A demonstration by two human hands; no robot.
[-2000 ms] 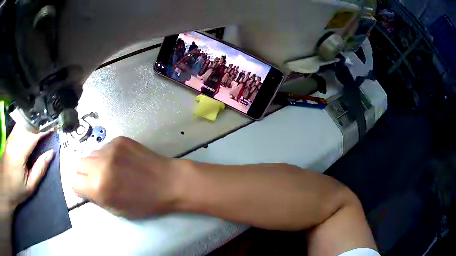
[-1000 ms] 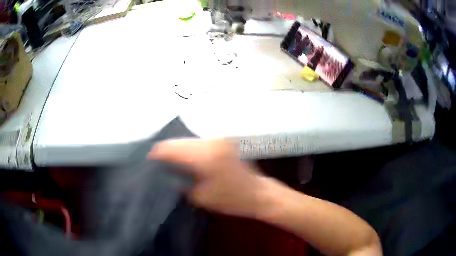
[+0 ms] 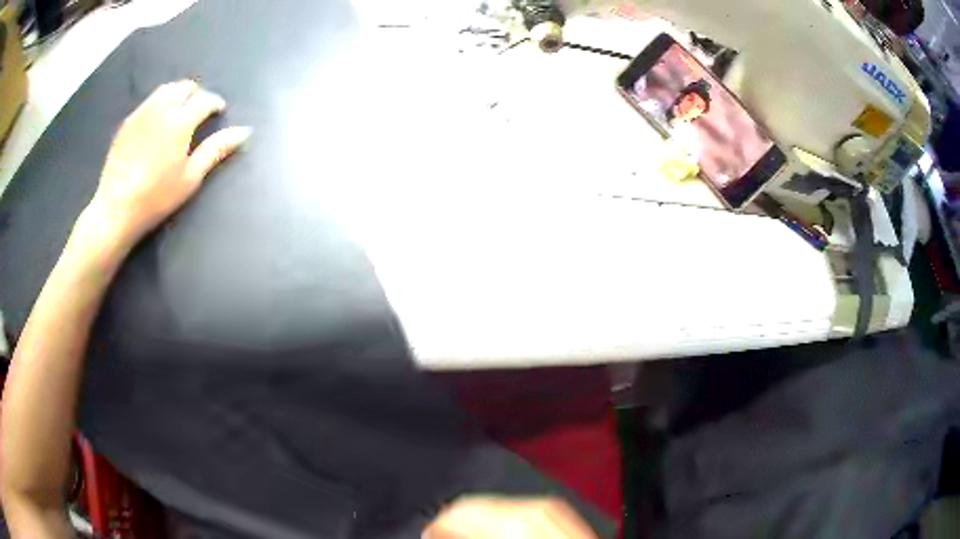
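Note:
A large dark grey garment piece point(image 3: 274, 253) lies over the left part of the white sewing table point(image 3: 547, 284) and hangs over its front edge towards the lap. My left hand point(image 3: 158, 147) lies on the piece at the left, thumb apart from the fingers, palm down. My right hand point(image 3: 511, 521) is low in the picture, cut off by the bottom edge, at the hanging cloth; its fingers are hidden. The needle area point(image 3: 545, 32) is at the top, small and washed out by glare.
A smartphone point(image 3: 726, 147) leans by the machine arm point(image 3: 821, 74), with a yellow lump point(image 3: 679, 163) beside it. A dark strip point(image 3: 865, 263) wraps the table's right end. Red cloth point(image 3: 558, 421) and grey cloth point(image 3: 800, 442) hang below. A red basket part point(image 3: 105, 490) is lower left.
The grey piece, mostly below the table edge before, now spreads over the table's left side. My left hand has come into view on it. My right hand has moved down to the bottom edge.

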